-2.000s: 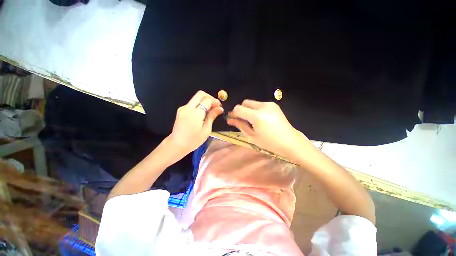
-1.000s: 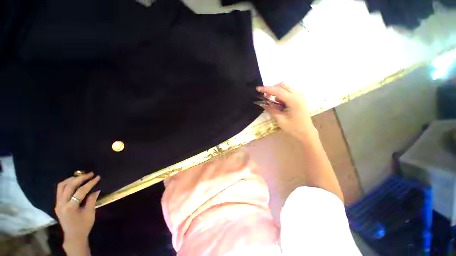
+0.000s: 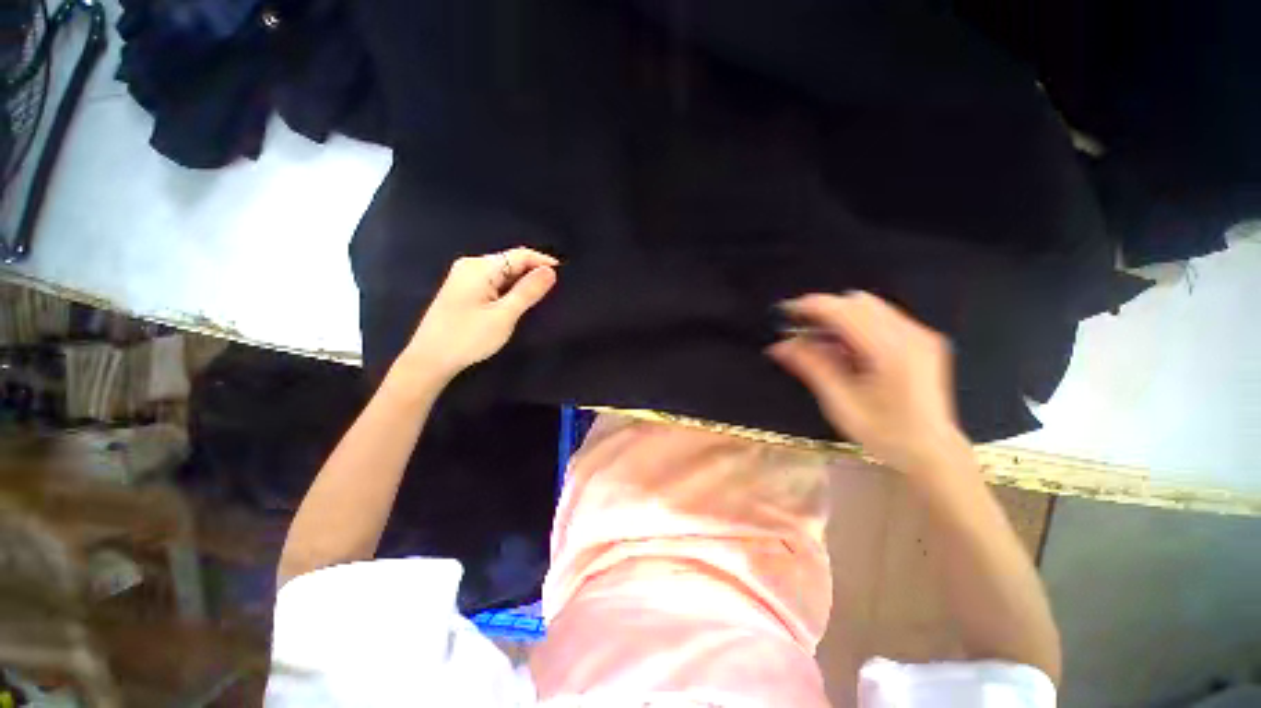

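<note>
A large dark garment lies over the white table and its front edge in the head view. My left hand, with a ring, is on the left part of the cloth, thumb and forefinger together as if pinching it. My right hand is over the right part, slightly blurred, fingers curled round a small dark tool, likely thread snips, mostly hidden. No gold button shows between my hands.
Dark cloth heaps lie at the upper left, with one small shiny button, and at the upper right. A black fan-like frame stands far left. The yellowish table edge crosses before my pink apron.
The view has swung back left. The garment now shows plain cloth without the gold buttons seen earlier. My right hand has come off the garment's right edge, nearer my left hand.
</note>
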